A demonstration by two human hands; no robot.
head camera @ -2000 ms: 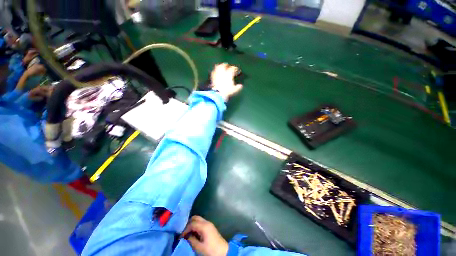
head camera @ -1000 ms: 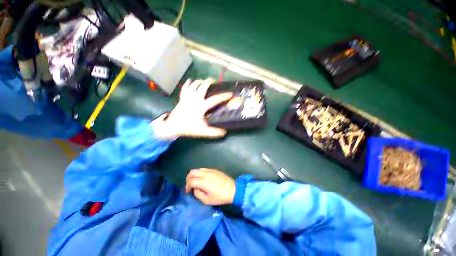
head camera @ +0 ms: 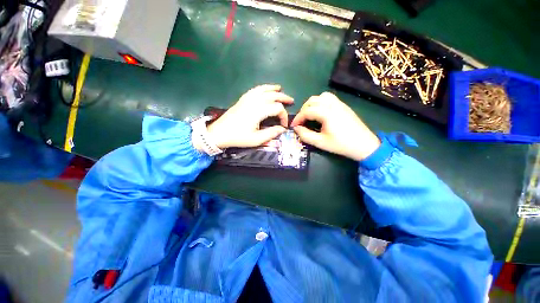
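Note:
The black open phone body (head camera: 251, 157) lies on its dark pad in front of me, with a silver board area (head camera: 291, 149) at its right end. My left hand (head camera: 254, 118) reaches over the phone from the left, thumb and forefinger pinched at the board's upper edge. My right hand (head camera: 334, 126) is there from the right, its thumb and forefinger also pinched together, close to the left fingertips. The fingertips hide whether a small part is between them. My hands cover the phone's upper part.
A black tray (head camera: 341, 74) with gold strips is at the upper right. The blue bin (head camera: 524, 112) beside it holds small brown-copper parts. A white-grey box (head camera: 139, 29) with a red light stands upper left, with cables beyond it. Yellow tape crosses the green mat at left.
The phone was pulled from the far mat to in front of me by my left hand. My right hand has moved from the bench edge up to the phone. The view has shifted too.

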